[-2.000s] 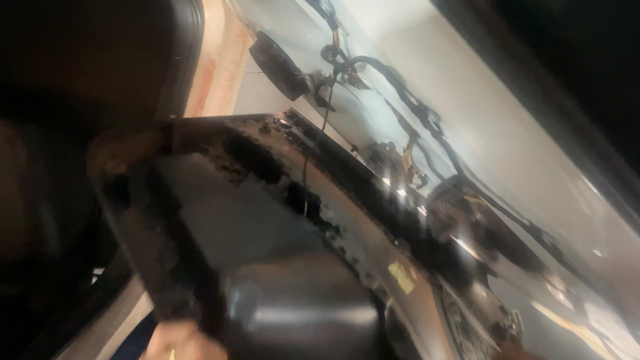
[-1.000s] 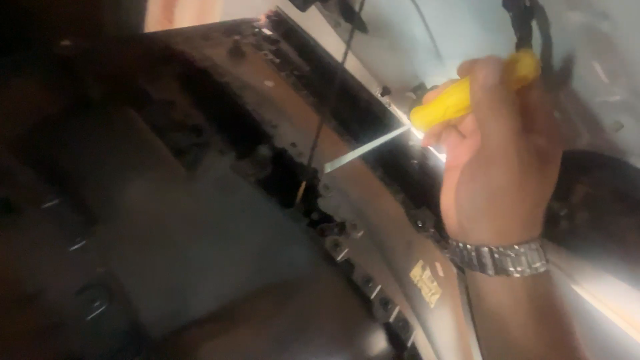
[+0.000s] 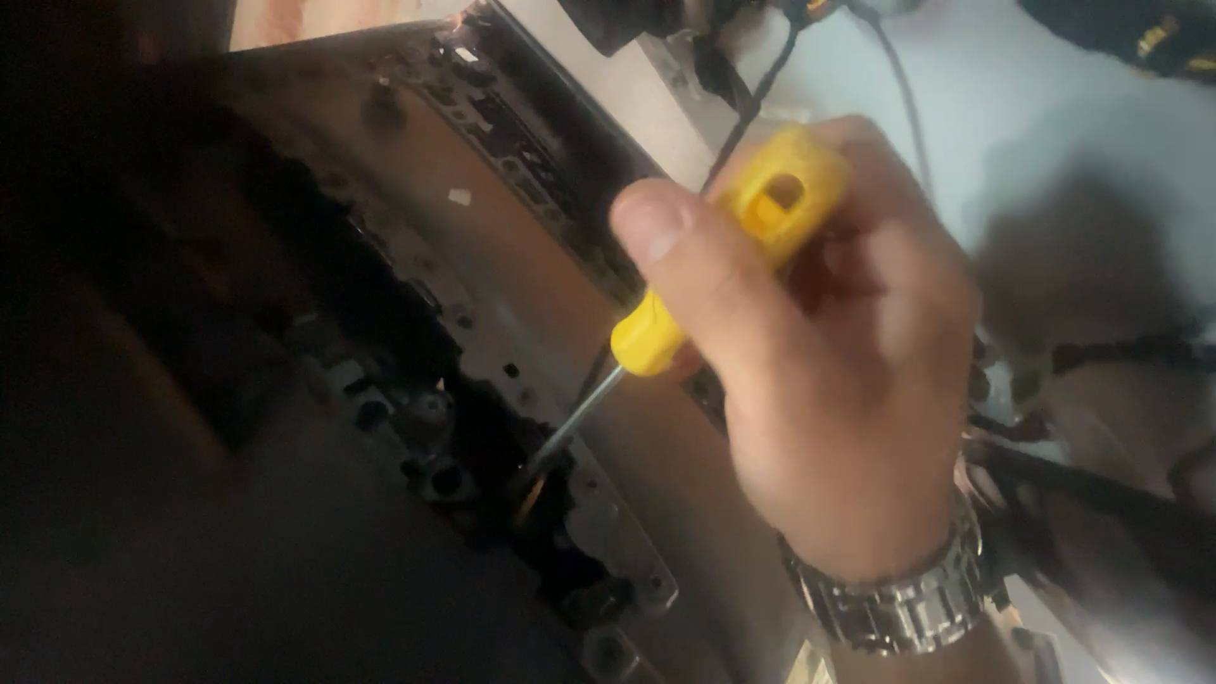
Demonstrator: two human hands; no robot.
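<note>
My right hand (image 3: 845,351), with a metal link watch (image 3: 893,598) on the wrist, holds a yellow-handled screwdriver (image 3: 655,328). The thumb lies along the handle and the fingers wrap behind it. The thin metal shaft (image 3: 579,418) points down and left into a dark, ragged gap (image 3: 513,437) in a metal panel (image 3: 532,275) with small holes. Its tip is beside a small orange-yellow strip (image 3: 530,501); whether they touch, I cannot tell. A thin dark cable (image 3: 760,95) runs down behind my hand towards the gap. My left hand is out of view.
A dark, blurred surface (image 3: 237,570) fills the lower left. Dark wiring (image 3: 1121,33) crosses a pale surface (image 3: 997,104) at the upper right, with more dark cables (image 3: 1064,465) at the right. A small pale piece (image 3: 460,197) lies on the panel.
My right hand, holding the screwdriver, has come into view since the first frame. The shaft tip has moved from beside the cable down into the dark gap. The view has moved closer.
</note>
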